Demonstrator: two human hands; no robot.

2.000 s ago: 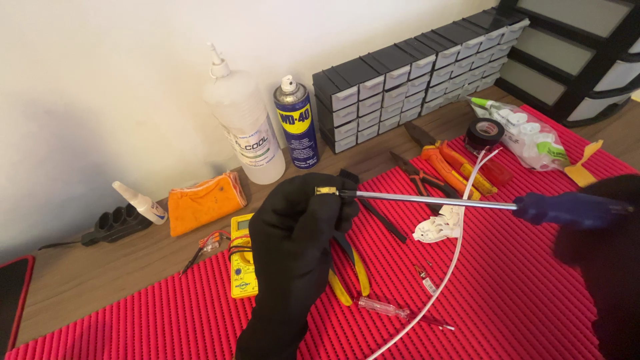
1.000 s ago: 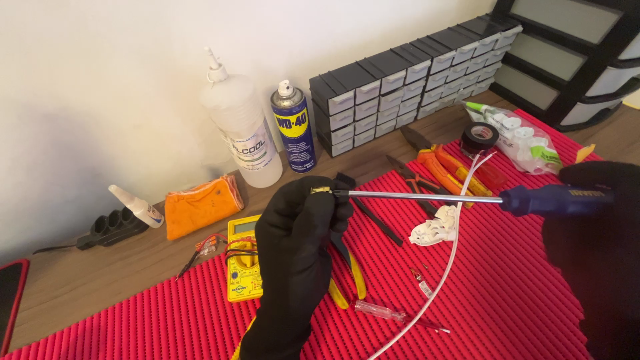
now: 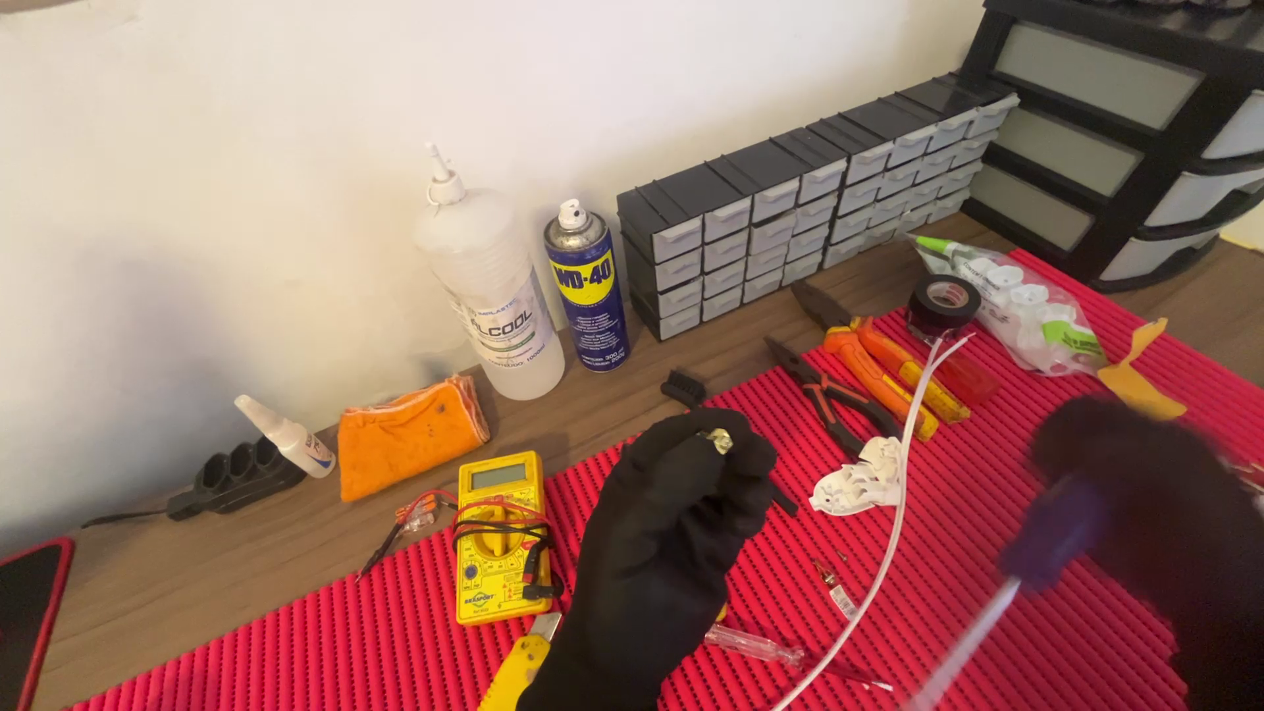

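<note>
My left hand [image 3: 671, 533], in a black glove, pinches a small brass-coloured metal piece [image 3: 721, 440] between its fingertips above the red ribbed mat. At the right, my right hand [image 3: 1136, 513], also black-gloved and blurred, grips the blue handle of a screwdriver [image 3: 1057, 533]; its shaft points down and left, apart from the metal piece. Between the hands a white cable [image 3: 894, 538] curves over the mat, beside a broken-looking white plastic part [image 3: 859, 484]. A clear-handled screwdriver [image 3: 752, 644] lies partly behind the left hand.
Left of the left hand lie a yellow multimeter [image 3: 502, 538] and a yellow-handled tool [image 3: 518, 671]. Pliers [image 3: 869, 370], black-and-red pliers [image 3: 829, 400] and black tape [image 3: 943, 301] lie farther back. An alcohol bottle [image 3: 494, 296], a WD-40 can [image 3: 588, 296] and drawer units [image 3: 731, 242] stand along the wall.
The screwdriver has come away from the metal piece in my left hand, and its shaft has swung downward. My right hand has moved with it.
</note>
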